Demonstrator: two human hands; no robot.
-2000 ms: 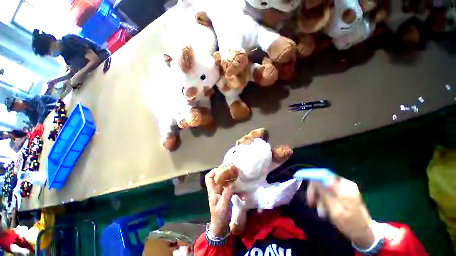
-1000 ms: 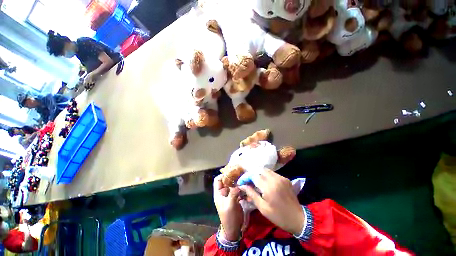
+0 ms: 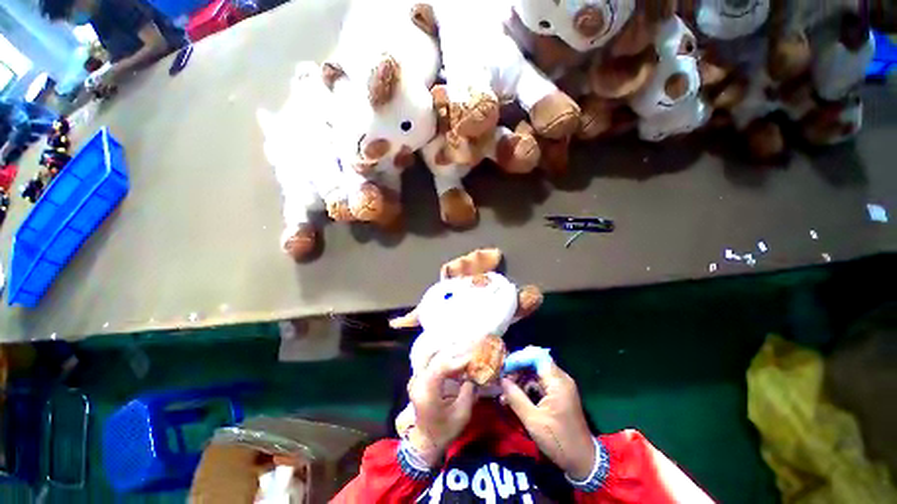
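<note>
A white plush toy (image 3: 460, 313) with brown ears and paws is held in front of my chest, its head towards the table edge. My left hand (image 3: 440, 402) grips its body beside a brown paw (image 3: 486, 360). My right hand (image 3: 546, 402), with a light blue covering on a fingertip, is at the right side of that paw, thumb and finger close together. A needle or thread cannot be made out between the fingers.
Larger white-and-brown plush toys (image 3: 398, 118) are heaped on the table (image 3: 374, 281). Dark snips (image 3: 580, 224) and white scraps (image 3: 745, 258) lie near its edge. A blue tray (image 3: 69, 219) is at left. Below are a blue stool (image 3: 148, 440), an open cardboard box (image 3: 231, 472) and yellow plastic (image 3: 802, 409).
The view has shifted. The toy has turned in my left hand so that a paw faces up. My right hand, swung out to the right earlier, came in to the toy and is now beside the paw.
</note>
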